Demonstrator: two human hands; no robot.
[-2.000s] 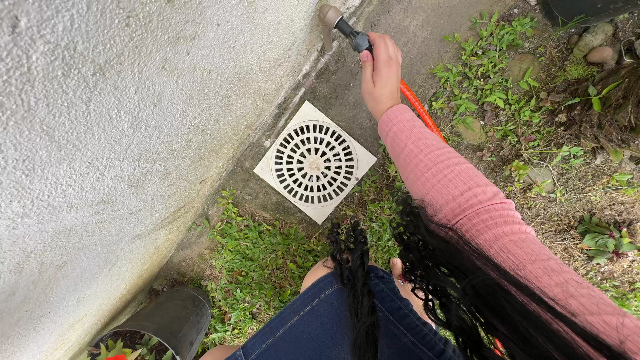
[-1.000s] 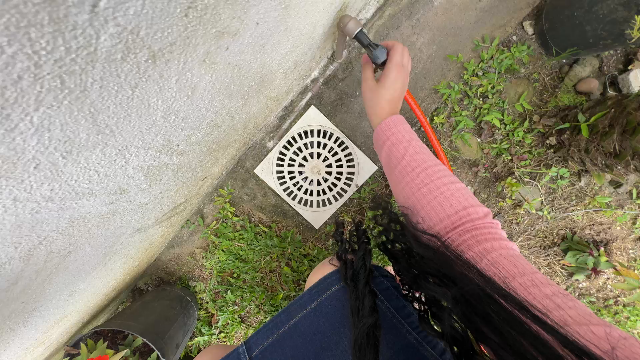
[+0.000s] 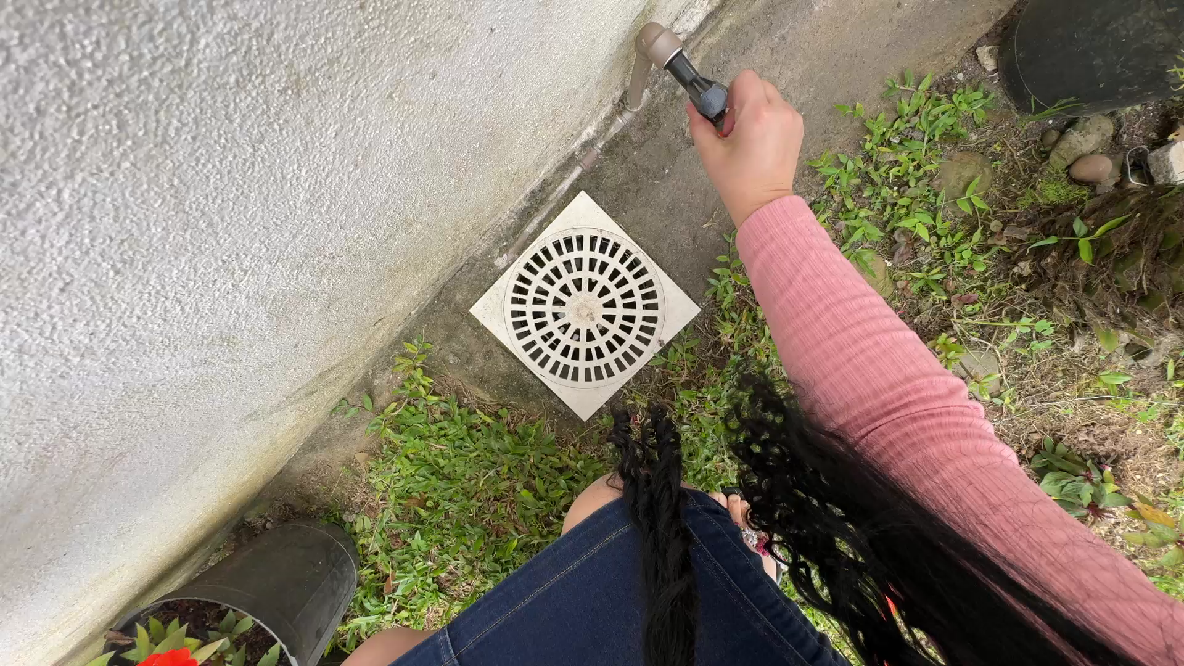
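My right hand (image 3: 754,143), in a pink ribbed sleeve, is closed around the lower end of a black plastic tap (image 3: 696,85). The tap joins a beige pipe elbow (image 3: 659,44), whose pipe runs down beside the wall. The fingertips are partly hidden by the hand. Below and left of the hand, a square white drain grate (image 3: 585,310) with a round slotted centre lies in the concrete. My left hand is not in view.
A rough white wall (image 3: 231,231) fills the left side. A black pot (image 3: 268,573) with a red flower stands at lower left, another dark pot (image 3: 1091,51) at upper right. Stones (image 3: 1082,139), weeds and grass (image 3: 462,490) lie around. Long black hair hangs over the denim lap.
The orange hose seen beside my right forearm in both earlier frames no longer shows there. The right hand stays at the tap.
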